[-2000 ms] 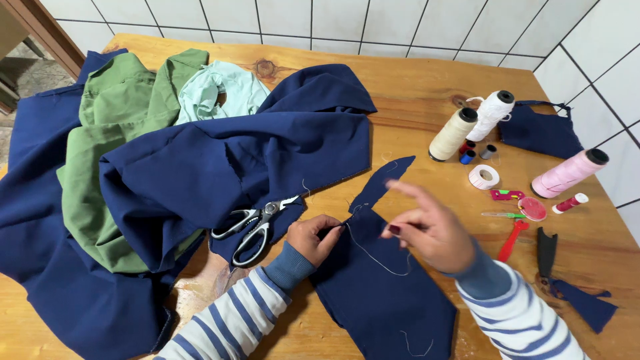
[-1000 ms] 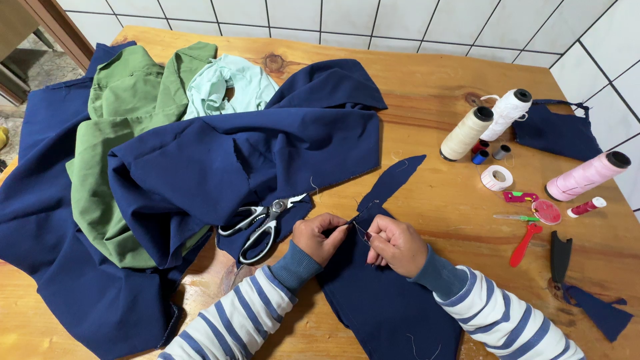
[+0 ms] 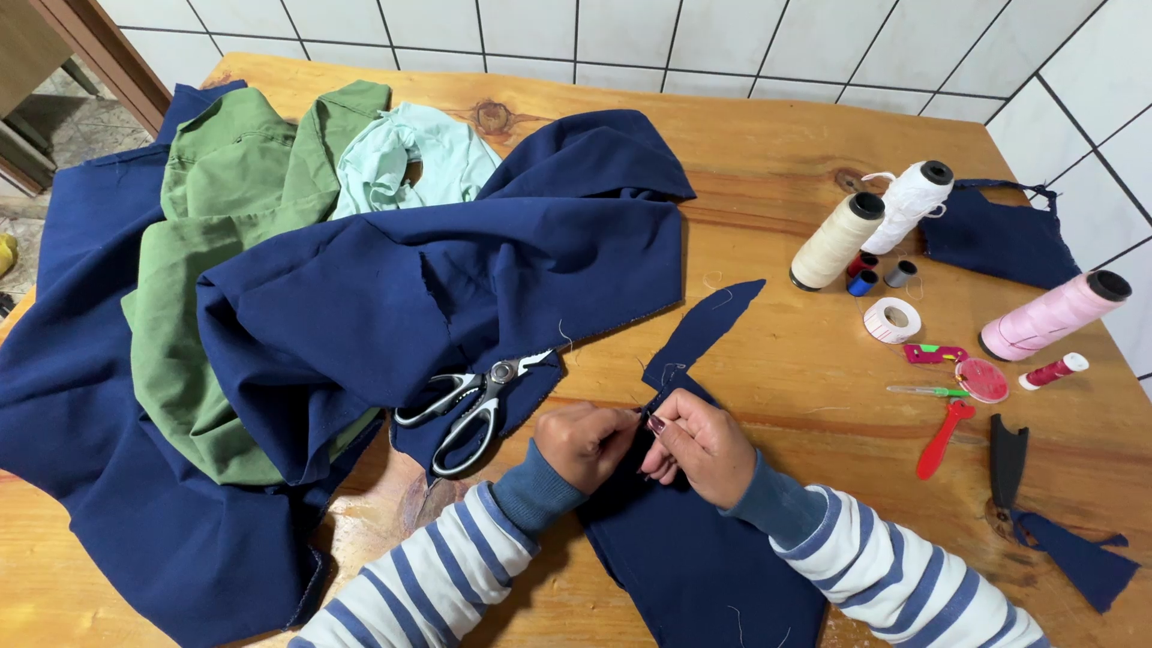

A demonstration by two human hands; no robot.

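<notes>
Near the middle of the table, my left hand (image 3: 589, 441) pinches the upper edge of a navy fabric piece (image 3: 711, 558). Close against it, my right hand (image 3: 706, 445) has thumb and fingertips together at the same edge; whether a needle is between them is too small to tell. A narrow navy flap (image 3: 706, 328) extends beyond the hands toward the back, with light thread on it. Left of my left hand lie scissors with black and grey handles (image 3: 477, 405), partly open, over navy cloth. Loose light threads rest on the lower part of the fabric piece.
Navy cloth (image 3: 342, 297), green cloth (image 3: 207, 360) and pale aqua cloth (image 3: 441, 162) are heaped at left. At right stand a cream thread cone (image 3: 837, 243) and a white one (image 3: 909, 207); a pink cone (image 3: 1053, 315), tape roll (image 3: 892, 320), red-handled tool (image 3: 943, 439) and black-handled tool (image 3: 1008, 459) lie nearby.
Two seconds ago my right hand was raised away from the fabric with a thread trailing; it has since come down beside my left hand. My left hand stays at the fabric edge.
</notes>
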